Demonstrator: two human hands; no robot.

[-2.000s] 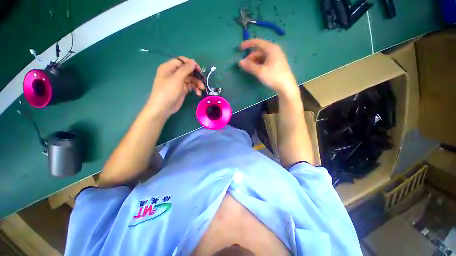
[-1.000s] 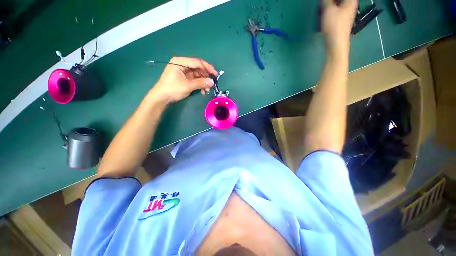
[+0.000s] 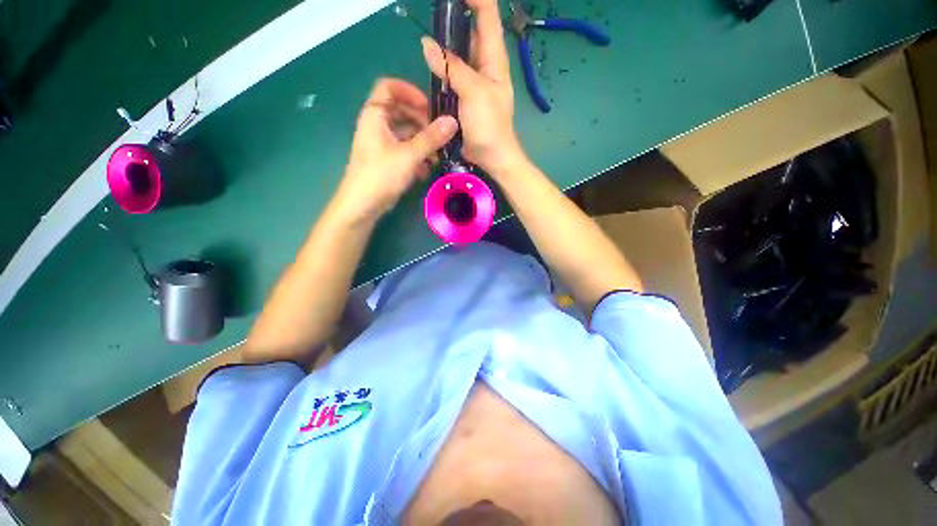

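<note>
A hair dryer head with a magenta ring faces me at the bench's front edge. A black handle shell extends away from its neck. My right hand is shut on the shell from the right side. My left hand is at the shell's lower end near the neck, thumb and a finger on it; the exact grip on shell or wires is partly hidden. A thin dark wire runs along the shell's upper part.
Blue-handled cutters lie open beyond my right hand, with dark specks around. Another magenta-ringed head and a grey-ended unit stand at left. A carton of black shells is at right. A curving white strip crosses the green bench.
My right hand has come back from the far right with a black handle shell, now placed at the head's neck. My left hand has shifted onto the shell's lower end. Fewer loose shells show at upper right.
</note>
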